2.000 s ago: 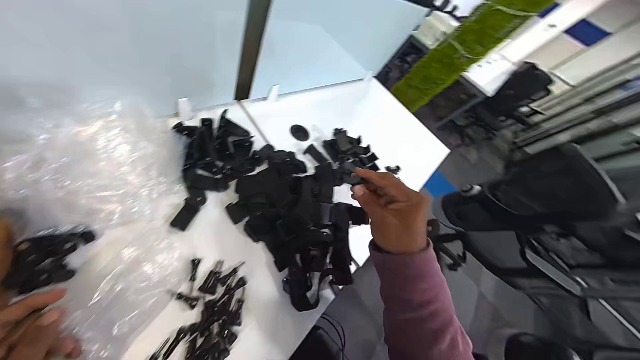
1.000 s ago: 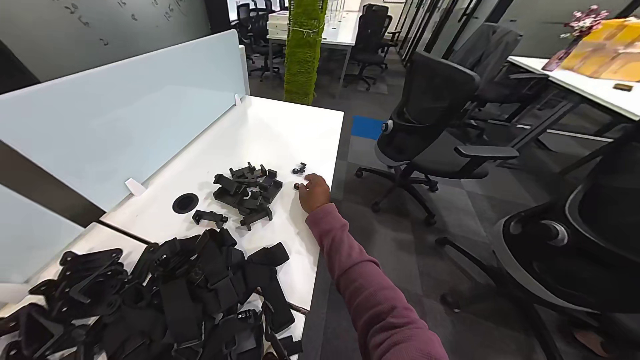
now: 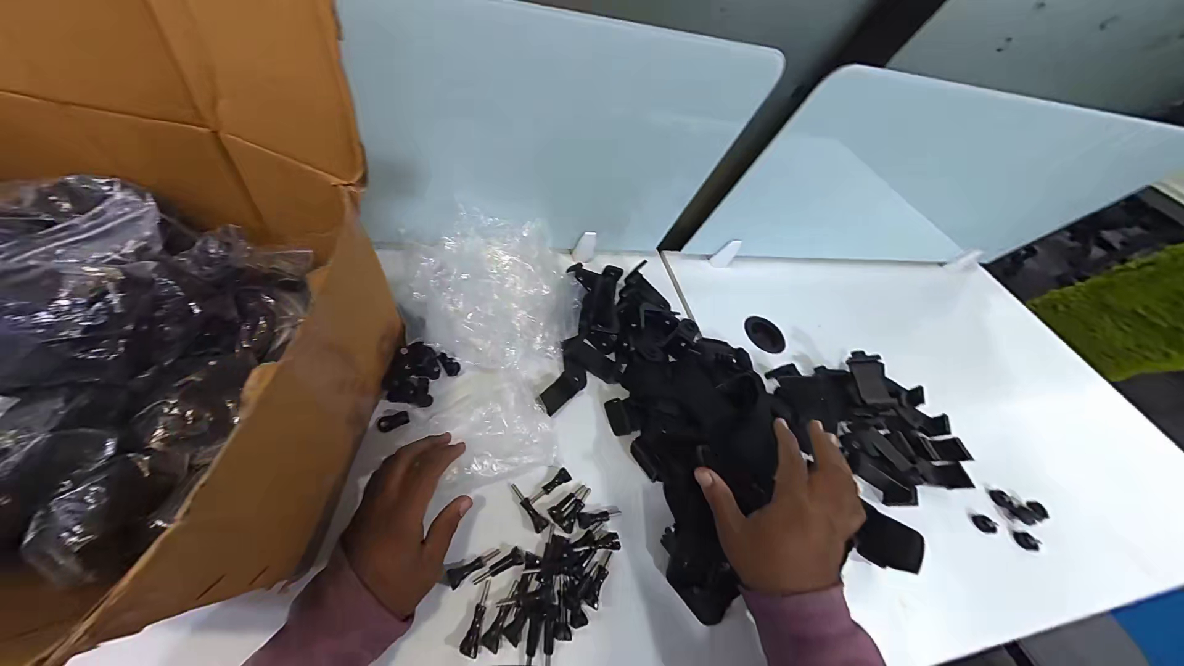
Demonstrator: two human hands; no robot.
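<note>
My left hand (image 3: 402, 527), fingers apart and holding nothing, is over the white desk between the cardboard box and a pile of black thumbscrews (image 3: 546, 583). My right hand (image 3: 795, 518) has spread fingers over the near part of a heap of black straps (image 3: 694, 407); whether its fingertips touch the straps cannot be told. Black angled brackets (image 3: 629, 310) are at the heap's far end. Black plastic buckle mounts (image 3: 879, 416) are piled right of it. Small round black parts (image 3: 1022, 513) sit farther right. Small black connectors (image 3: 416, 375) are beside clear plastic bags (image 3: 490, 305).
A large open cardboard box (image 3: 314, 416) at the left holds clear-bagged black items (image 3: 120, 324). Frosted desk dividers (image 3: 555, 120) stand along the back. A round black grommet (image 3: 764, 334) is set in the desk (image 3: 971, 324), whose right edge slopes down at the right.
My right hand has moved from the small round parts back to the strap heap. The view has swung left, bringing the cardboard box and my left hand into sight.
</note>
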